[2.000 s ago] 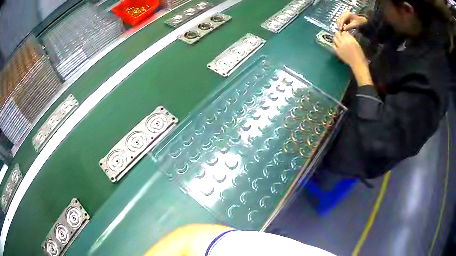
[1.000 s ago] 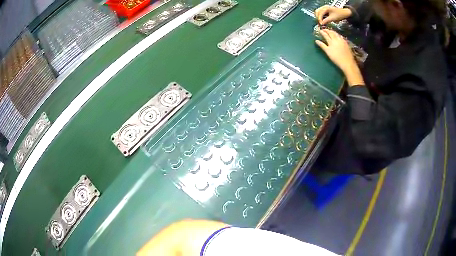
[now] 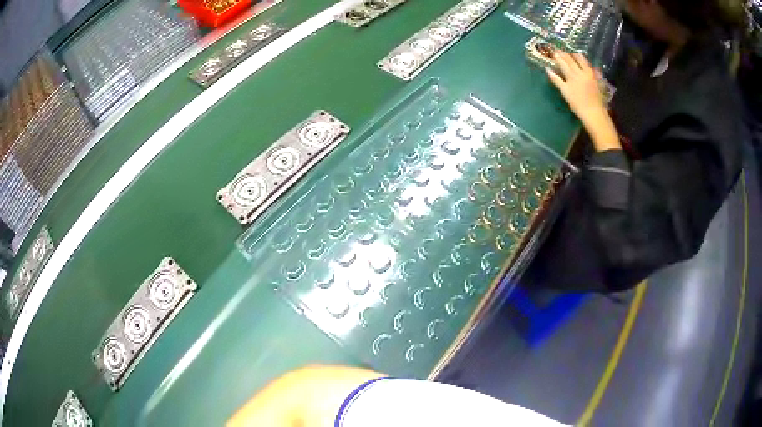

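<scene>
A clear blister tray (image 3: pixel 399 225) lies flat in front of me. Dull brassy rings or crescents sit in its pockets toward the right edge; other pockets look clear. A silver three-hole plate (image 3: pixel 284 160) lies by the tray's upper left edge, and another three-hole plate (image 3: pixel 144 324) lies farther left. A bare forearm with a white, blue-edged sleeve crosses the bottom edge and is cut off there. Neither of my hands is in the picture.
A co-worker in dark clothing (image 3: pixel 668 167) sits at the right, one hand (image 3: pixel 582 87) on a plate beside another tray. More plates lie along the green bench. A red bin (image 3: pixel 215 10) and stacked trays (image 3: pixel 125 58) stand on the far side. Blue stool (image 3: pixel 547 313) below.
The plates on the bench have shifted; the near ones moved up and right. The view tilted slightly earlier. The co-worker's other hand has left the plate. The clear tray stays nearly in place.
</scene>
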